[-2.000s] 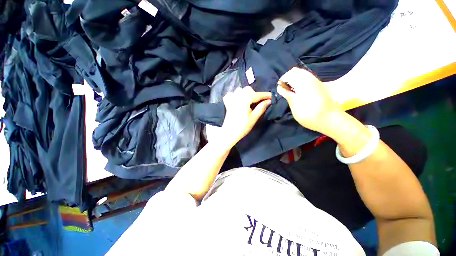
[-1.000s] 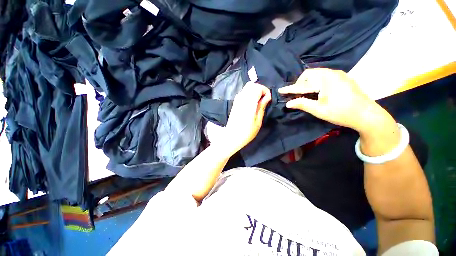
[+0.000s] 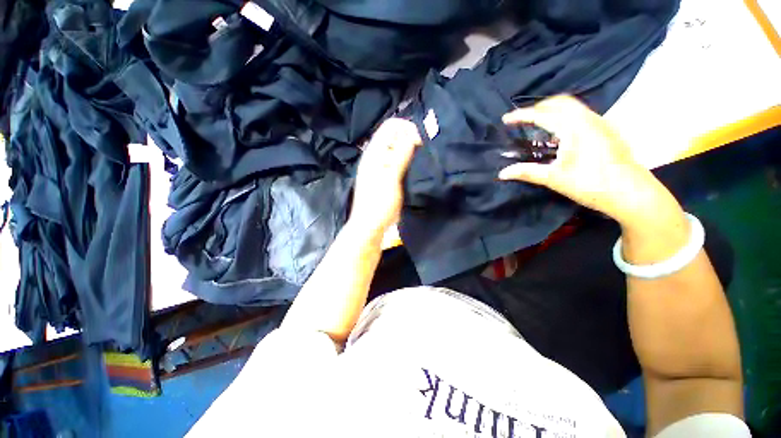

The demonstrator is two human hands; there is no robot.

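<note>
Dark navy trousers (image 3: 479, 201) lie in front of me over the table's near edge, with a small white ticket (image 3: 432, 124) on the cloth. My left hand (image 3: 390, 158) grips the cloth at its left edge, fingers curled. My right hand (image 3: 582, 158) is above the trousers' right part, thumb and fingers apart around dark metal thread snips (image 3: 539, 150) held in the palm. The snips' points face left and are blurred.
A heap of navy garments (image 3: 257, 128) with a light grey lining patch (image 3: 300, 227) lies to the left. Another navy pile (image 3: 86, 214) hangs farther left. Yellow-orange tape (image 3: 728, 133) edges the white table (image 3: 685, 77). A striped item (image 3: 131, 374) is below at left.
My left hand has moved left and a little up, and the cloth between my hands now lies flatter and more spread. My right hand has shifted slightly right, showing the snips.
</note>
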